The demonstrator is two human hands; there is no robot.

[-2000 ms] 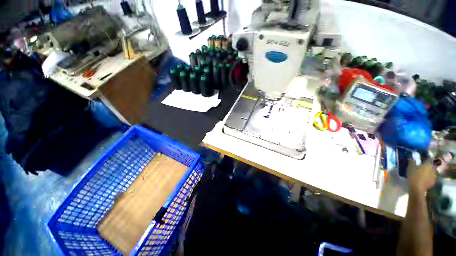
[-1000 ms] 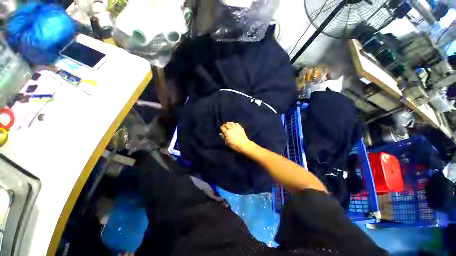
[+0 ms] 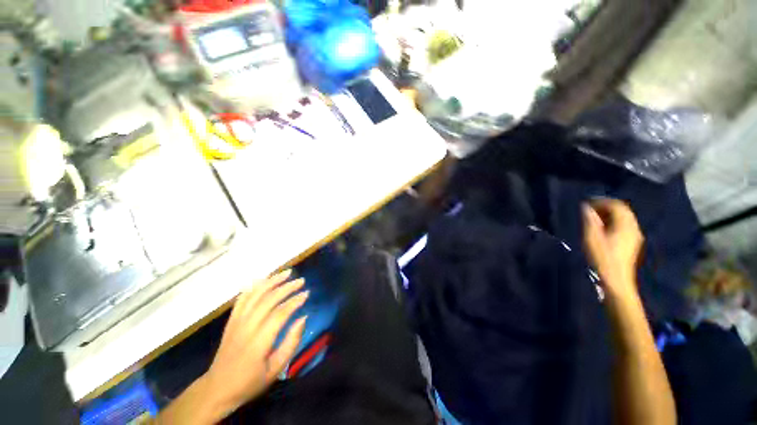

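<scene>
Dark navy garment bundles [image 3: 498, 290] lie heaped at the right, with a thin white tie [image 3: 551, 237] across the dark cloth. My right hand [image 3: 614, 241] is on the far side of the tie, over the cloth, its fingers curled; blur hides whether it grips any cloth. My left hand [image 3: 261, 332] is at the table's front edge, palm down with fingers apart, holding nothing. The white tabletop [image 3: 290, 199] has a yellowish edge.
The sewing machine bed [image 3: 100, 274] is at the left. Yellow-orange scissors [image 3: 222, 137], a control panel [image 3: 241, 50], a blue bag [image 3: 332, 46] and a phone [image 3: 372, 100] are at the table's back. Clear plastic [image 3: 643, 137] lies on the far garments.
The view has swung left, bringing the machine bed and control panel in. My left hand now shows at the table edge. My right hand has moved from the near cloth to beyond the tie.
</scene>
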